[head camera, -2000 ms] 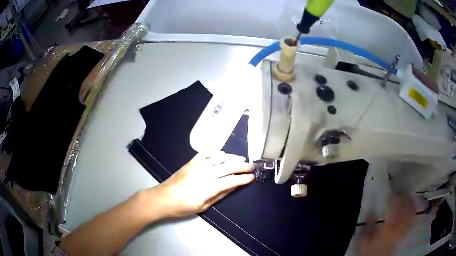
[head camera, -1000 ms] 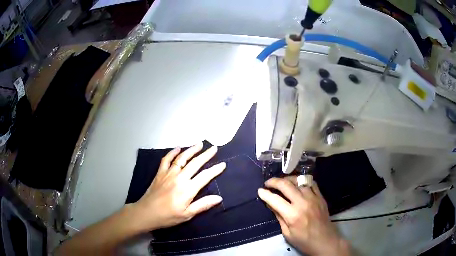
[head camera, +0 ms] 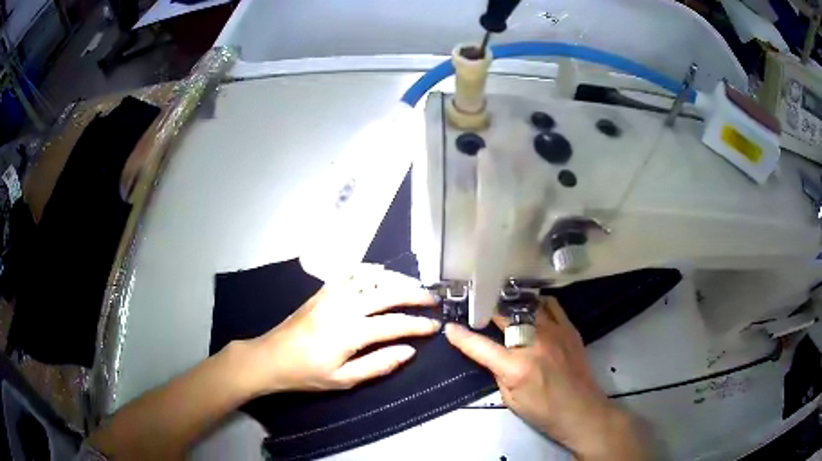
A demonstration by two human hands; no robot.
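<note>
A dark garment panel (head camera: 360, 401) lies under the head of the cream-white sewing machine (head camera: 577, 194), with pale stitch lines along its front edge. My left hand (head camera: 351, 329) lies flat on the panel, fingertips at the left of the presser foot (head camera: 455, 309). My right hand (head camera: 550, 378) rests on the panel just right of the foot, its index finger and thumb near the foot and partly behind the tension knob. Both hands press on the cloth; neither visibly grips it. The patch pocket is mostly covered by my left hand.
The glaring white lamp (head camera: 347, 194) is left of the needle. A blue hose (head camera: 559, 51) arches over the machine. A spool-shaped fitting (head camera: 470, 85) holds a dark-handled tool. Black cut pieces (head camera: 81, 234) lie on plastic-wrapped cardboard at the left. A control panel (head camera: 798, 103) is at the far right.
The panel was turned from its diagonal position, so its stitched edge now runs along the front. My right hand came in beside the foot. My left hand moved back, then forward to the foot.
</note>
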